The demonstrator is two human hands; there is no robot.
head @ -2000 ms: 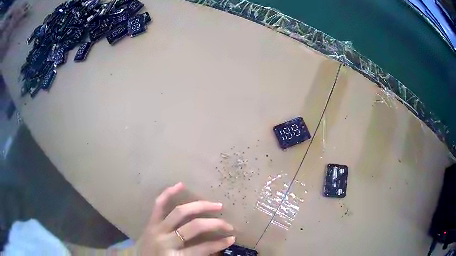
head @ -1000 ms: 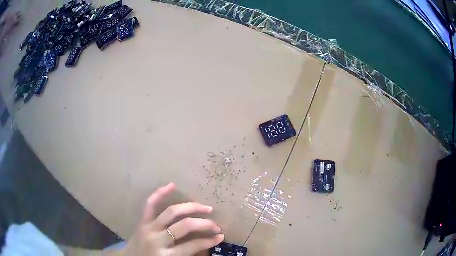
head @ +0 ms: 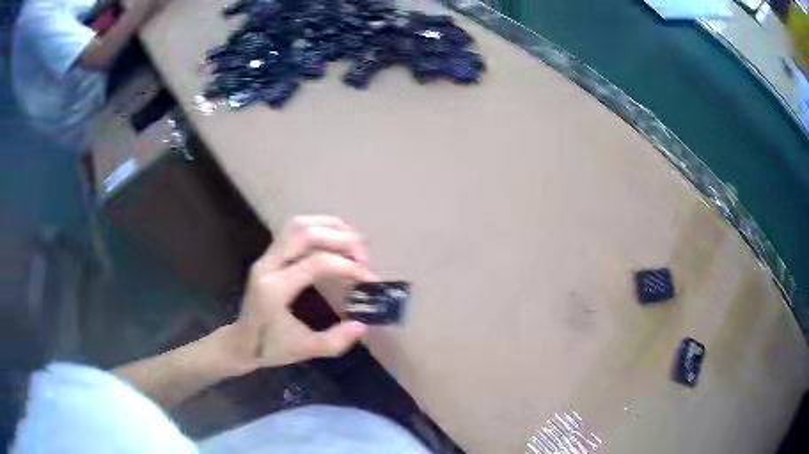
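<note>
My left hand [head: 306, 293] holds a small black display module [head: 378, 302] between thumb and fingers, above the table's near left edge. Pale marks show on the module's visible side; the picture is blurred. Another module [head: 655, 285] lies on the tabletop at the right, with faint markings on its face. A further module [head: 688, 362] lies below it, with white marks on top. A large heap of black modules [head: 355, 40] lies at the far end of the table. My right hand is not in the picture.
The tan tabletop [head: 497, 195] curves across the view, with crinkled clear tape [head: 652, 133] along its far edge and a green surface [head: 612, 53] beyond. White broken lines [head: 564, 434] show at the bottom. A brown carton [head: 160, 191] and another person's arm [head: 115, 35] are at left.
The view has swung left, so the heap and a person now show more fully. My left hand, earlier open near a module at the bottom edge, now holds a module raised over the table's edge.
</note>
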